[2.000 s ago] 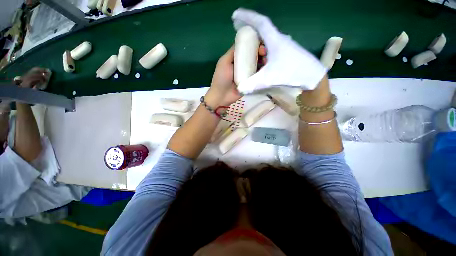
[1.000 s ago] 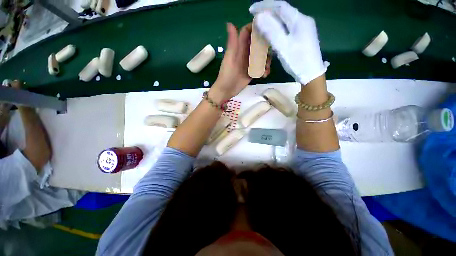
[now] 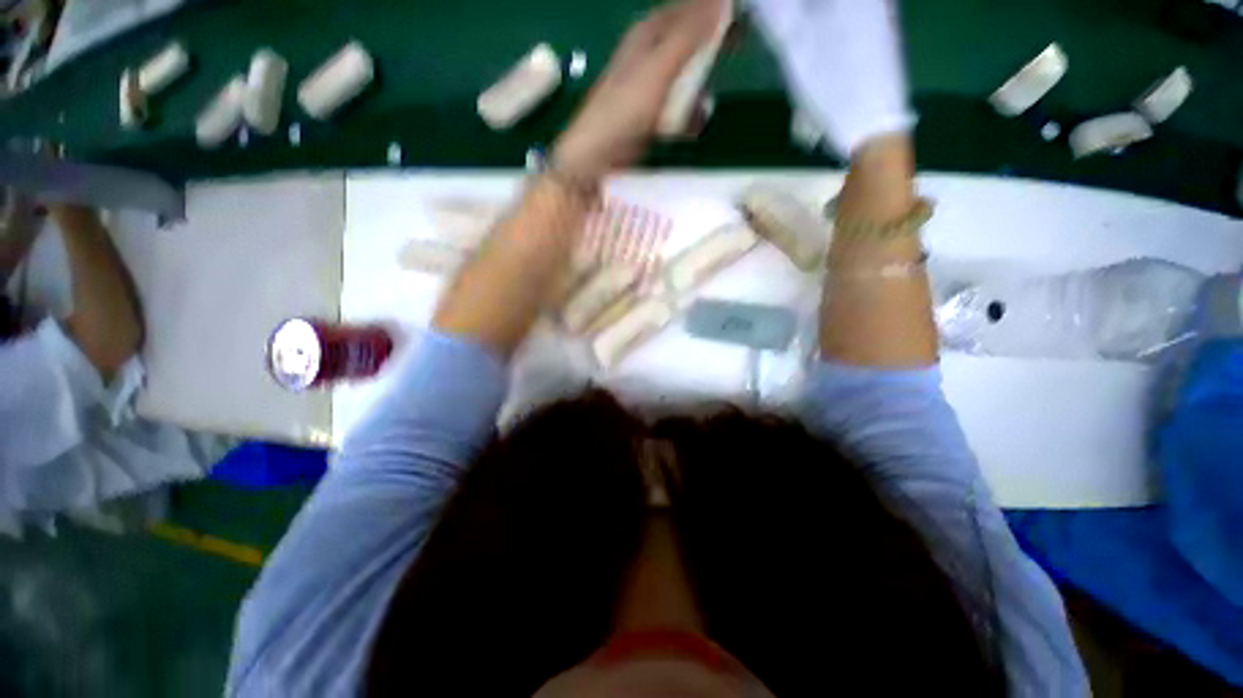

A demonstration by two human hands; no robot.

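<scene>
My bare left hand (image 3: 641,93) is over the belt, blurred, with a cream plastic housing (image 3: 695,85) held upright along its fingers. My right hand (image 3: 838,62) wears a white glove; its fingers are cut off by the top edge, so its grip is hidden. Below my hands, several housings (image 3: 713,255) lie on the white bench around a sheet with red marks (image 3: 630,232). A grey-green block (image 3: 740,323) lies right of them.
The green conveyor belt (image 3: 409,109) carries spaced housings (image 3: 518,87) and small white bits. A dark red can (image 3: 327,353) lies on the bench at left, a clear bottle (image 3: 1091,311) at right. Another person's arm (image 3: 98,280) is at far left, blue material (image 3: 1206,450) at far right.
Both hands have moved up towards the top edge, and the gloved right hand has come away from the housing. The view has shifted, so the bench shows higher.
</scene>
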